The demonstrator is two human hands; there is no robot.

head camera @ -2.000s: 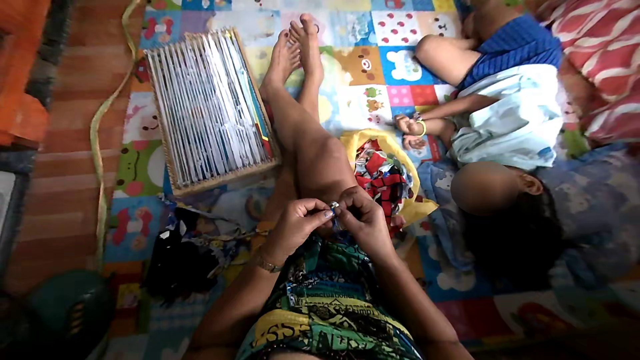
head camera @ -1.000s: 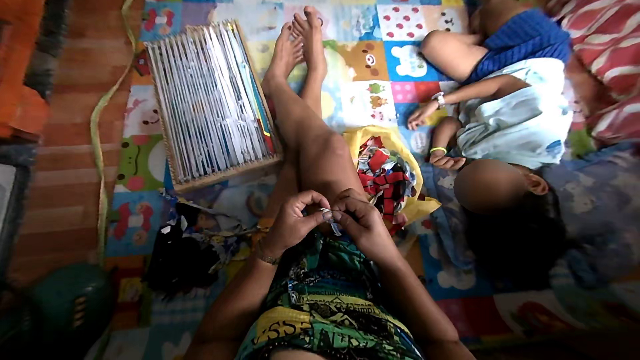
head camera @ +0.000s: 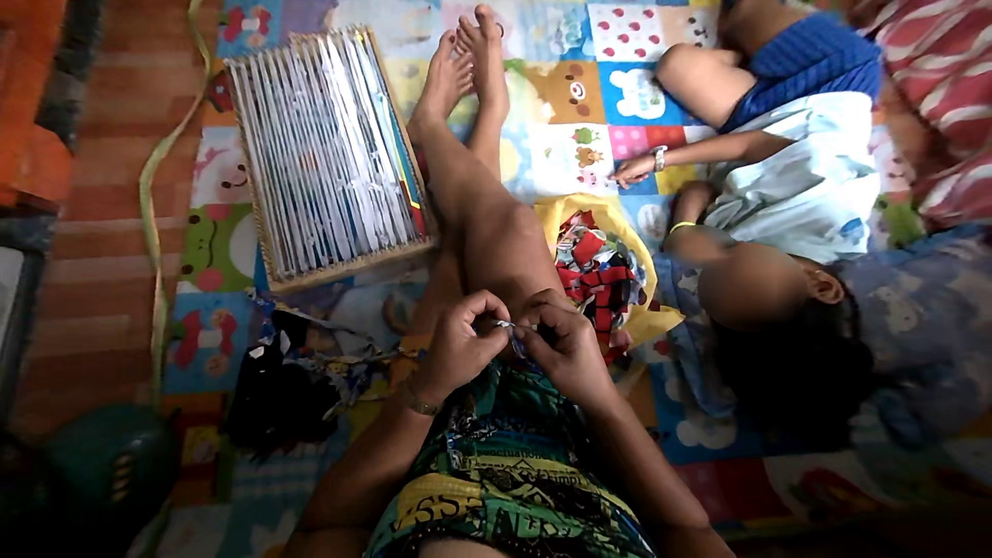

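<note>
My left hand (head camera: pixel 467 341) pinches a small, pale piece of fabric strip (head camera: pixel 504 324) between thumb and forefinger, above my lap. Close beside it on the right, my right hand (head camera: pixel 564 347) pinches the other part of the same strip, with darker fabric hanging under the fingers. A yellow bag (head camera: pixel 647 267) full of red, black and white fabric scraps (head camera: pixel 593 271) stands open just beyond my right hand. Left of my legs lies a wooden frame (head camera: pixel 349 271) strung with many white and grey fabric strips (head camera: pixel 325 155). Black and patterned scraps (head camera: pixel 283 387) are heaped left of my lap.
Another person (head camera: pixel 806 170) lies on the right of the printed mat (head camera: pixel 566 93), one hand near the yellow bag. A patterned pillow (head camera: pixel 922 310) is under the head. A long yellowish strip (head camera: pixel 151 201) runs down the wooden floor (head camera: pixel 93 256) at left. A dark green rounded object (head camera: pixel 112 457) is at lower left.
My hands stay together over my lap, their fingers slightly shifted around the strip. The lying person's arm with the watch has stretched out across the mat since the earliest frame.
</note>
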